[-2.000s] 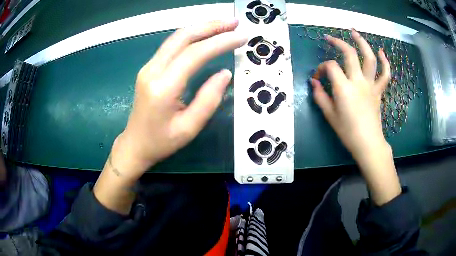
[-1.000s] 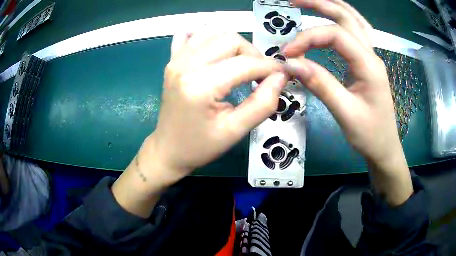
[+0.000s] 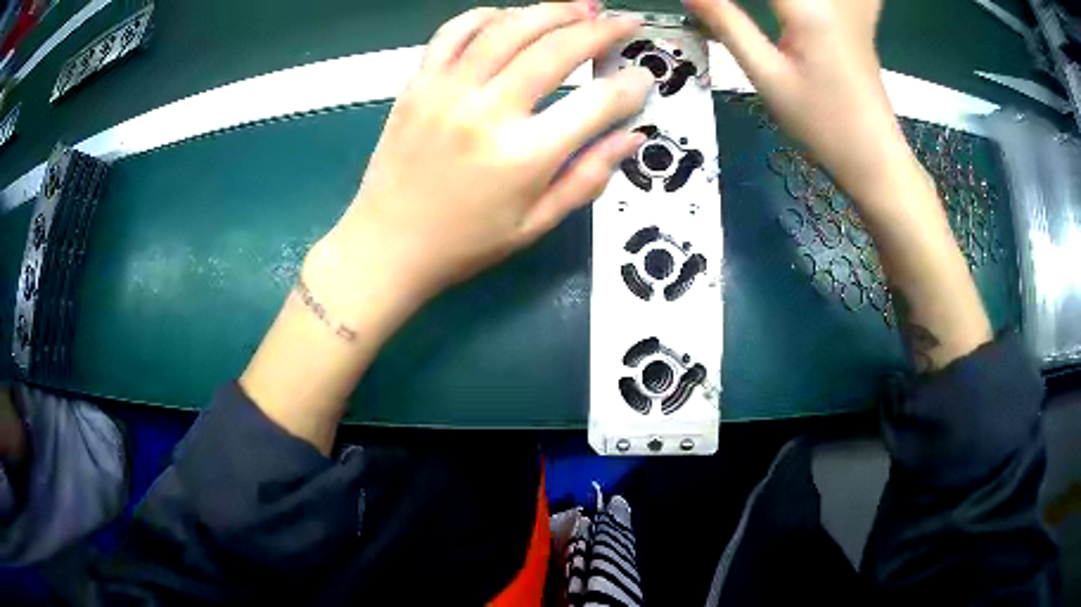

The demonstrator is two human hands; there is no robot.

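A silver-white four-hole metal panel (image 3: 612,306) lies lengthwise in front of me, its near end at the bench edge. My left hand (image 3: 486,142) is over the panel's upper left side, fingers spread near the two farthest round cutouts. I see nothing held in it. My right hand (image 3: 824,71) is beyond the panel's far right end, cut off by the top edge; its fingertips are partly out of the picture, so its grip is unclear. A loose pile of small wire rings (image 3: 830,243) lies right of the panel, partly behind my right forearm.
A panel stack (image 3: 53,255) stands at the far left. Another four-hole panel (image 3: 102,53) lies beyond the white stripe (image 3: 273,113). A clear plastic tray or bag (image 3: 1055,237) is at the right edge. A person's sleeve (image 3: 59,474) shows at lower left.
My right hand has moved from the rings to the panel's far end. My left hand has moved up and right over the panel. The panel has shifted slightly right and nearer.
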